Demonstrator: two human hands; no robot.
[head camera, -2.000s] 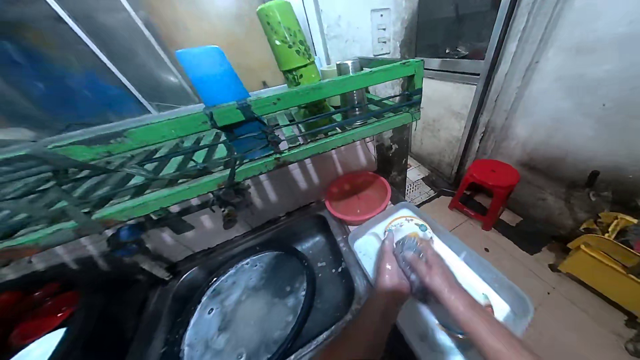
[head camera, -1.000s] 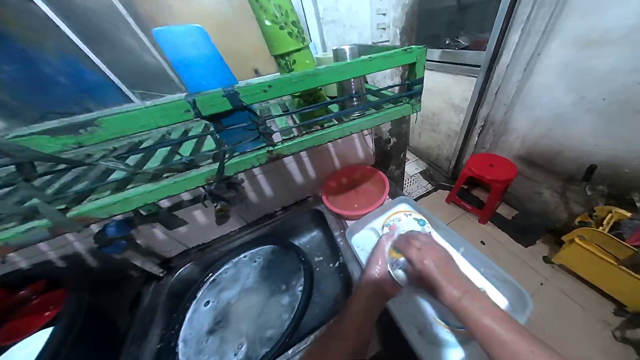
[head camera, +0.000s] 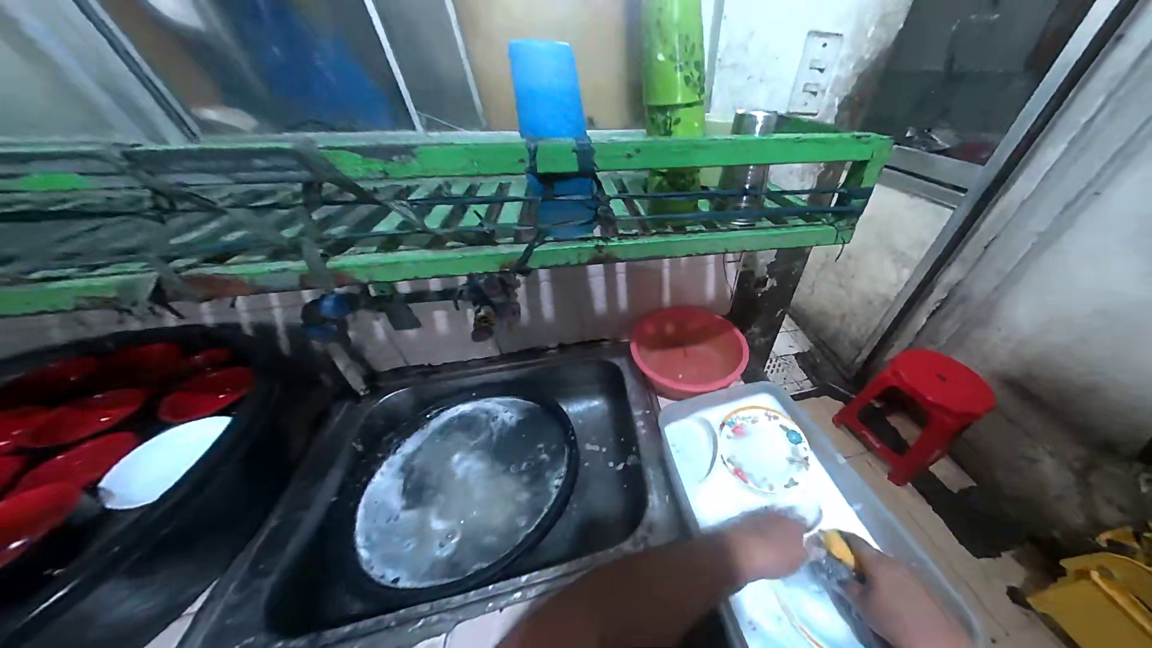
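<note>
A floral-rimmed white plate (head camera: 765, 448) lies in a translucent plastic tub (head camera: 677, 416) to the right of the sink. My left hand (head camera: 776, 545) reaches over the tub, its fingers blurred, beside the yellow sponge; its hold is unclear. In my right hand (head camera: 886, 585) is a yellow sponge with grey scouring material (head camera: 839, 549), low over the tub. Another white plate (head camera: 783, 612) lies beneath the hands, partly hidden. In the metal sink (head camera: 598, 432) stands a round black basin (head camera: 571, 450) of soapy water (head camera: 463, 490).
A pink plastic basin (head camera: 688, 351) sits behind the tub. Red dishes (head camera: 90, 459) and one white dish (head camera: 166, 461) fill a black tub at left. A green slatted rack (head camera: 432, 261) runs above the taps (head camera: 346, 351). A red stool (head camera: 927, 405) stands at right.
My hands have moved lower and nearer over the tub, uncovering the floral plate they were over before. The sponge now shows in my right hand. The view has swung left.
</note>
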